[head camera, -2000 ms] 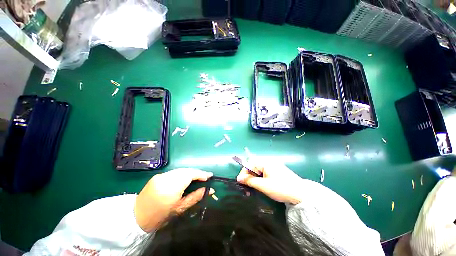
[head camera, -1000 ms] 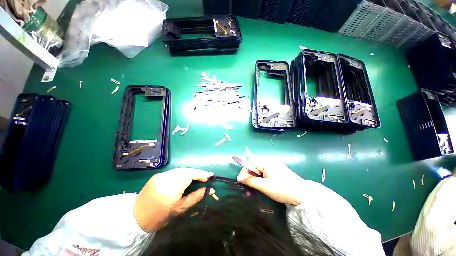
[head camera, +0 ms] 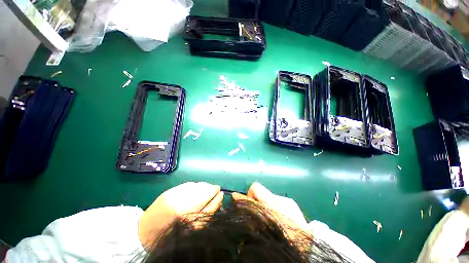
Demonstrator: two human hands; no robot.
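Note:
My left hand (head camera: 180, 208) and my right hand (head camera: 272, 208) are near the bench's front edge, both partly covered by dark hair. They hold a dark phone frame (head camera: 233, 191) between them; only a thin dark edge of it shows between the fingertips, and the rest is hidden by the hair. The dark pen-like tool does not show now. A single-looking phone frame (head camera: 128, 128) lies left of centre, with a large window and a gold strip. A pile of narrow white strips (head camera: 234, 100) lies at the centre.
Frame stacks stand at right (head camera: 321, 108), at the top (head camera: 224, 50) and far left (head camera: 38, 128). Racked frames (head camera: 329, 18) line the far side. Clear plastic bags (head camera: 146, 23) lie upper left. Stray strips are scattered. A person's sleeve (head camera: 445, 236) is at lower right.
The view has tilted slightly. My right hand's fingers have moved closer to my left hand, and the pen-like tool's tip no longer shows. More hair covers both hands.

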